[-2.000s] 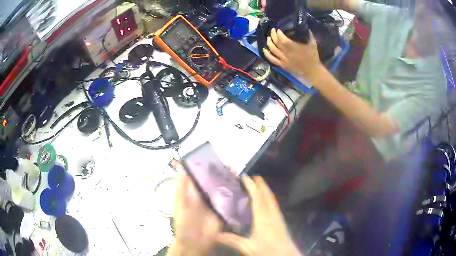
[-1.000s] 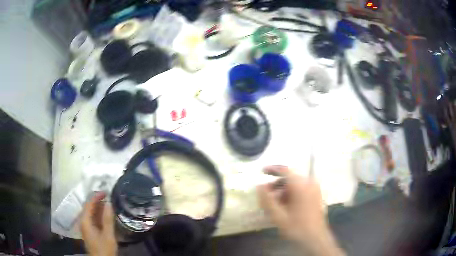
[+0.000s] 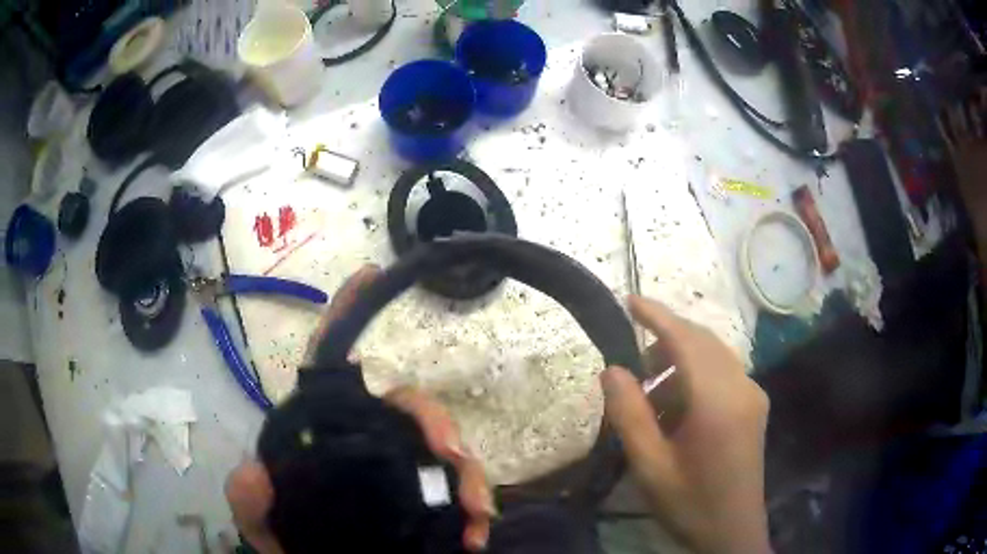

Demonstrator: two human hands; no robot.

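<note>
Black over-ear headphones (image 3: 530, 263) are held up over the near part of the speckled whitish sheet (image 3: 509, 379), band arched away from me. My left hand (image 3: 438, 433) is wrapped around the black ear cup at the lower left, which shows a small white patch. My right hand (image 3: 693, 422) has thumb and fingers on the right side of the band. A thin bright strip shows by its fingertips; I cannot tell what it is. A loose black disc with raised centre (image 3: 452, 208) lies beyond the band, partly hidden by it.
Blue-handled side cutters (image 3: 276, 288) lie left. A small silver battery (image 3: 332, 165), paired blue cups (image 3: 428, 106) and a white cup of parts (image 3: 616, 78) stand beyond. A masking tape roll (image 3: 780, 260) and red stick (image 3: 815, 229) lie right. More black headphones (image 3: 139, 240) lie far left.
The headphones have been lifted from the near left. Both hands now hold them; one second ago the right hand was apart from them. The phone held two seconds ago is out of view.
</note>
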